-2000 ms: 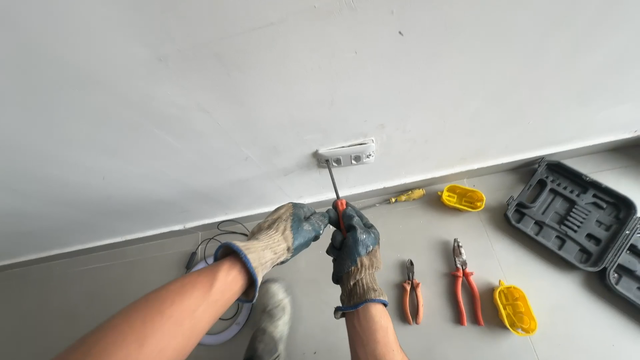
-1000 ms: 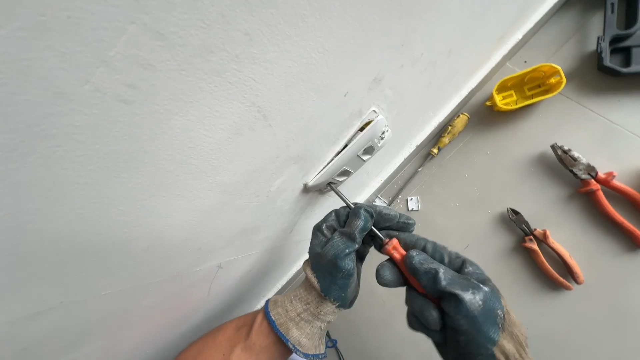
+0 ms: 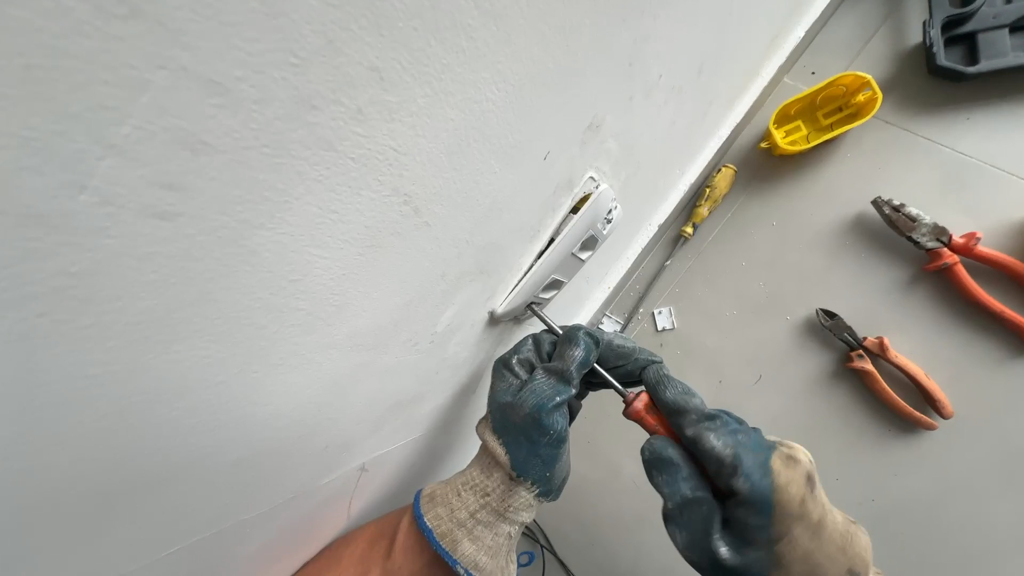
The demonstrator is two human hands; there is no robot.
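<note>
A white outlet frame (image 3: 560,252) sits tilted on the wall, its upper edge standing off and a gap behind it. The tip of a screwdriver (image 3: 652,414) with a red handle rests at the frame's lower end. My gloved right hand (image 3: 720,480) grips that handle. Around the steel shaft, near the tip, are the fingers of my gloved left hand (image 3: 540,400). Two small white plastic pieces, one of them a square cap (image 3: 664,318), lie on the floor beside the wall.
On the floor to the right are a yellow-handled screwdriver (image 3: 710,200), a yellow electrical box (image 3: 824,112), diagonal cutters (image 3: 888,372), combination pliers (image 3: 952,248) and the corner of a dark tool case (image 3: 976,40). Thin cables (image 3: 548,548) show at the bottom edge.
Between two and one seconds ago the view came closer and turned. My left hand moved from near the screwdriver's handle to its shaft. Since then little has changed.
</note>
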